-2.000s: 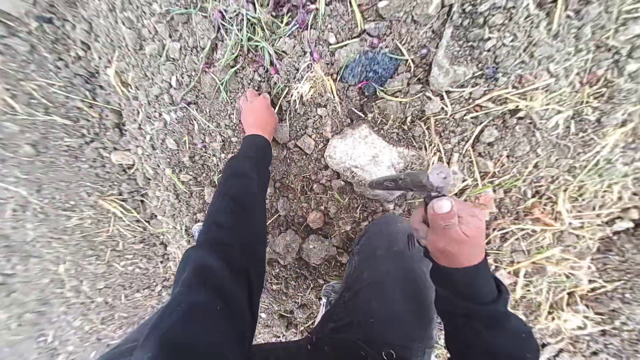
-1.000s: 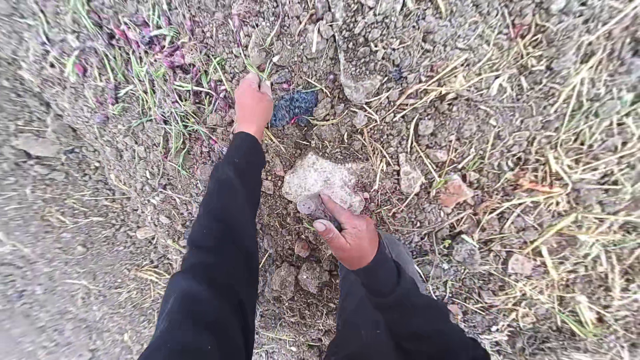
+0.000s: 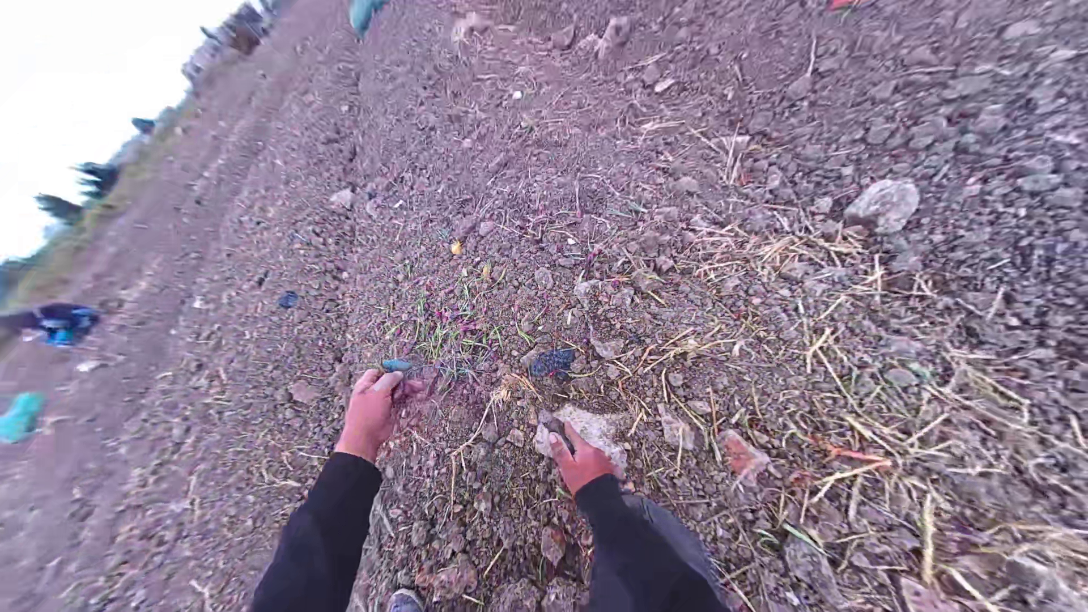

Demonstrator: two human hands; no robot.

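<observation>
My left hand (image 3: 371, 414) is low over the soil at the lower left of centre, its thumb and fingers close together beside a small teal object (image 3: 396, 365). Whether it grips that object or a purple stem is too blurred to tell. Green shoots and purple onion-like bulbs (image 3: 450, 327) lie scattered just beyond it. My right hand (image 3: 582, 459) is closed around the handle of a dark hand tool (image 3: 557, 430), over a pale flat stone (image 3: 599, 427); the tool's blade is hidden. A dark blue mesh-like piece (image 3: 552, 363) lies above that stone.
Dry straw (image 3: 688, 344) and a reddish stone (image 3: 743, 455) lie to the right, with a larger grey stone (image 3: 884, 206) farther up. At the far left are a teal item (image 3: 21, 417) and a dark and blue bundle (image 3: 64, 323), both blurred. My shoe (image 3: 405, 601) shows below.
The view has tilted up widely to the field and sky. My right hand, still on the tool, has moved left to the pale stone. My left hand is now left of the dark blue piece, no longer right by it.
</observation>
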